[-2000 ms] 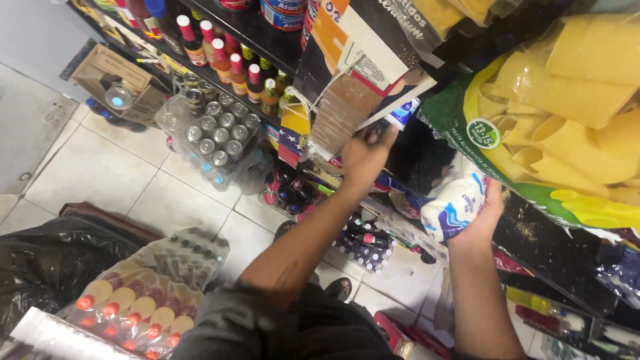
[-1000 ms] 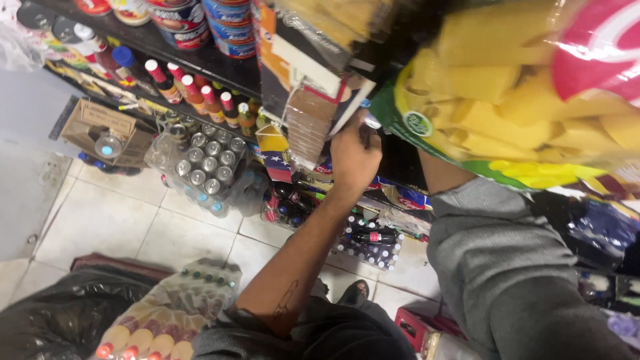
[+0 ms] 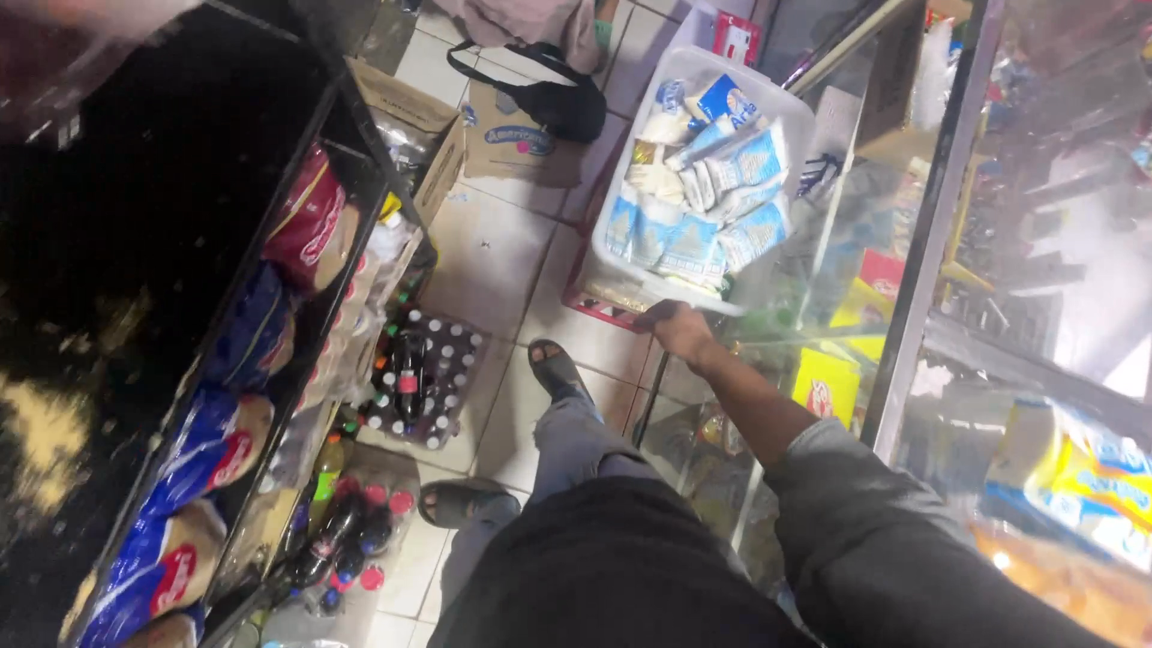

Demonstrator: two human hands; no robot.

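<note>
My right hand (image 3: 681, 331) is at the near end of a translucent plastic bin (image 3: 661, 288), its fingers bent at the rim or at the red crate (image 3: 605, 310) beneath; which of the two it touches is not clear. Inside the bin lie several white and blue plastic packets (image 3: 742, 180) and a blue packet (image 3: 723, 97). My left hand does not show plainly; a blurred skin-toned shape at the top left corner cannot be made out.
Dark shelving (image 3: 135, 225) with bagged goods (image 3: 216, 445) runs along the left. Packs of bottles (image 3: 423, 373) and an open cardboard box (image 3: 405, 99) stand on the tiled floor. A glass display case (image 3: 900, 342) is at the right. At the top, a person's clothing (image 3: 540, 27) shows beside a black bag (image 3: 567, 99).
The view has swung from the stocked shelf to the aisle and the bin. Earlier, one hand was at the shelf and the other held a white and blue packet; that hold no longer shows.
</note>
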